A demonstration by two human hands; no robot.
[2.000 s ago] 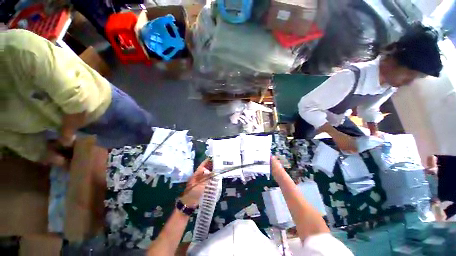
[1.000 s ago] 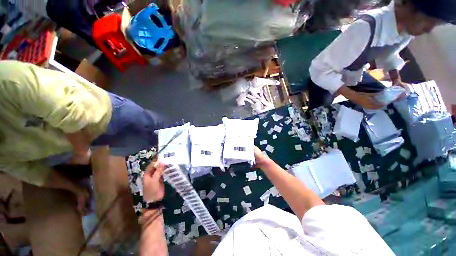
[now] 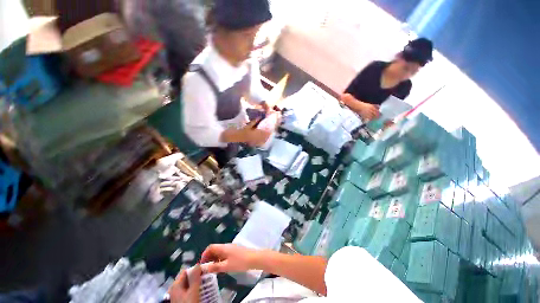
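My left hand (image 3: 186,287) is at the bottom edge, partly cut off, holding a white label strip (image 3: 209,287) with rows of dark print. My right hand (image 3: 228,259) reaches in from the right, its fingertips closed at the strip's upper end beside my left hand. Whether a single label is between the fingertips is too small to tell. White packed mailers (image 3: 263,226) lie on the table just beyond my right hand and forearm, partly hidden by them. A heap of white mailers (image 3: 121,286) lies at the lower left, blurred.
The dark green table (image 3: 177,228) is littered with paper scraps. A person in white (image 3: 204,106) handles a mailer across it, near more mailers (image 3: 287,155). Another person in black (image 3: 379,83) works farther right. Stacked teal boxes (image 3: 423,219) fill the right side.
The view has swung right. My right hand has left the row of labelled mailers and come to the label strip by my left hand. That row is no longer held.
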